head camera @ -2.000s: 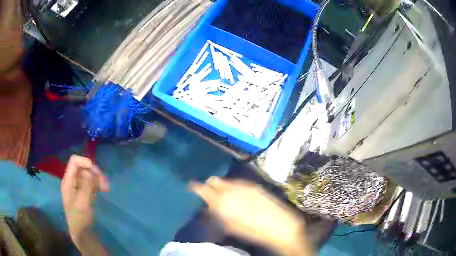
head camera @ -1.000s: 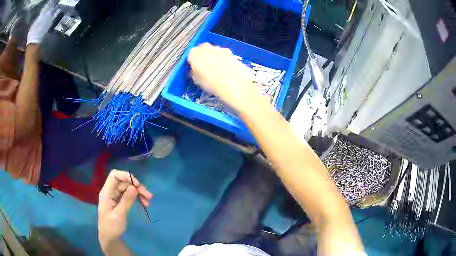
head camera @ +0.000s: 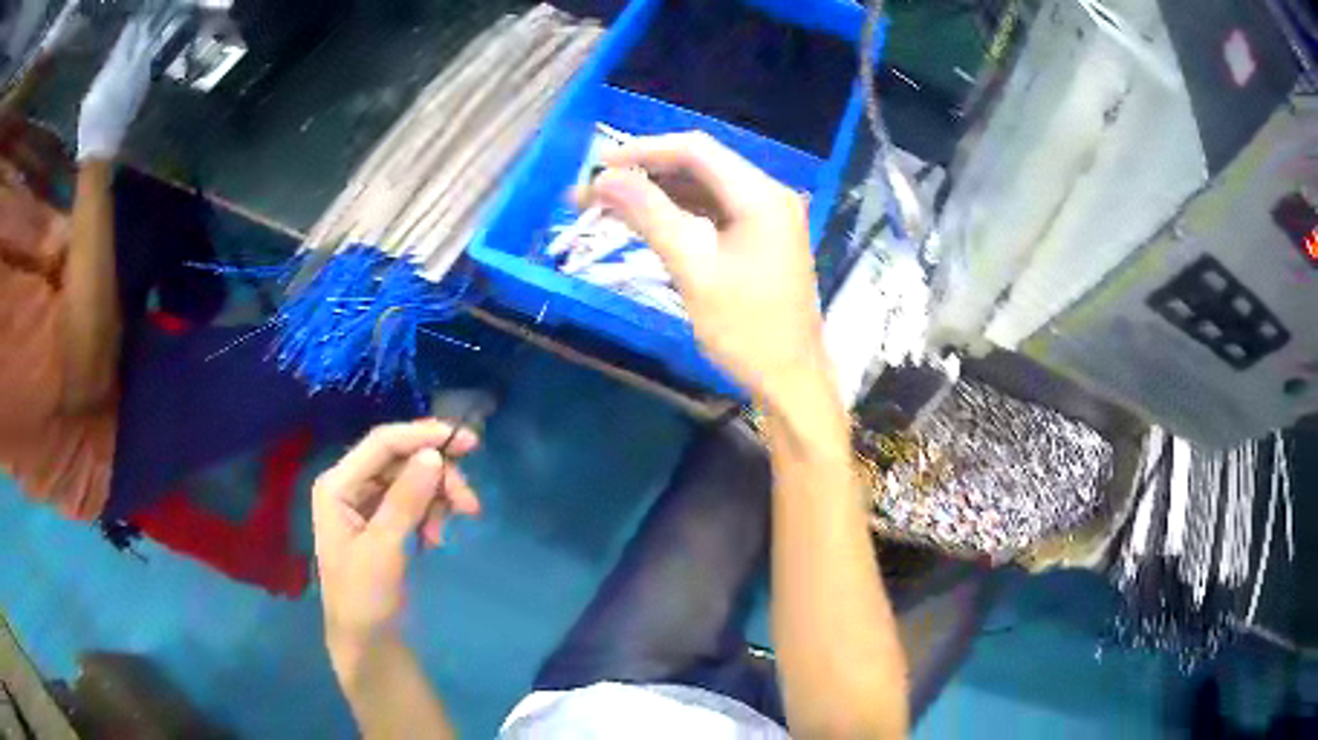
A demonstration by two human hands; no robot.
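My left hand [head camera: 383, 521] is over the floor in front of the bench, its thumb and fingers pinched on a thin dark wire lead [head camera: 454, 434]. My right hand [head camera: 708, 239] is raised over the blue parts bin [head camera: 658, 336], thumb and index finger close together. Its fingertips are blurred, and I cannot tell whether they hold anything. White sleeves [head camera: 632, 268] lie in the near compartment, partly hidden by my right hand. The far compartment looks dark.
Long pale strips [head camera: 441, 138] with blue wire ends lie left of the bin. A light-grey machine [head camera: 1142, 289] stands at right above a heap of small metal parts [head camera: 997, 470]. More strips [head camera: 1207, 521] hang beyond it. A coworker's white-gloved hand [head camera: 116, 109] is at upper left.
My right hand has lifted and drawn back from among the sleeves. My left hand has moved up and right, still pinching the dark wire.
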